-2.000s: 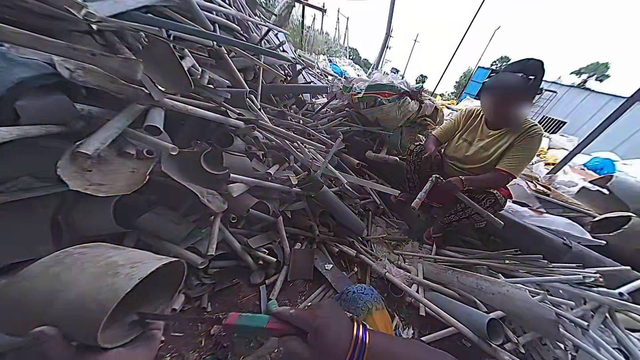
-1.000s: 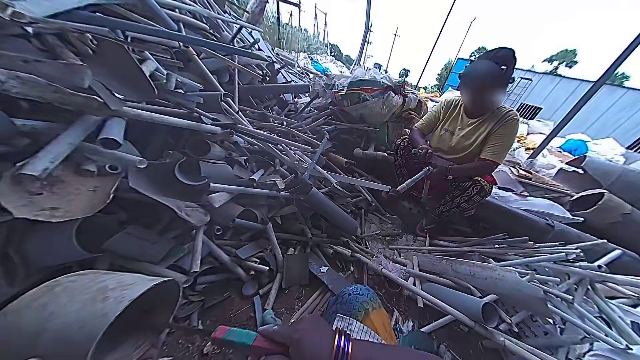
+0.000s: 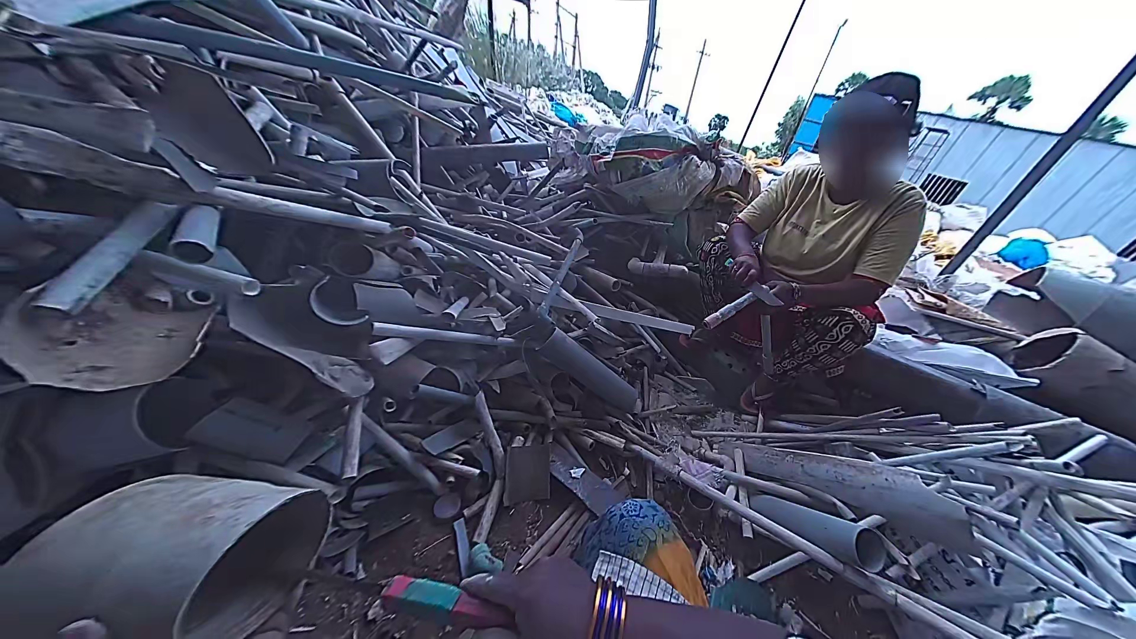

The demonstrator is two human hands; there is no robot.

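Note:
My right hand (image 3: 532, 590), with bangles at its wrist, grips a tool handle (image 3: 444, 602) wrapped in red and green at the bottom centre. A thin dark shaft runs left from the handle toward the mouth of a wide grey plastic pipe piece (image 3: 151, 550). Only fingertips of my left hand (image 3: 82, 628) show, at the bottom left edge against that pipe piece. Blue and yellow patterned cloth (image 3: 635, 532) lies just beyond my right wrist.
Scrap pipes (image 3: 586, 368) are heaped ahead and left; thin pipes (image 3: 958, 479) lie at right. A person (image 3: 825, 240) sits beyond, holding a short pipe piece (image 3: 732, 308). Stuffed sacks (image 3: 666, 169) stand behind. A metal-sheet wall (image 3: 1047, 169) is at the back right.
Two seconds ago more of my left hand showed at the wide pipe's lower rim; now only fingertips do. The seated person's hands and the pipe piece have shifted.

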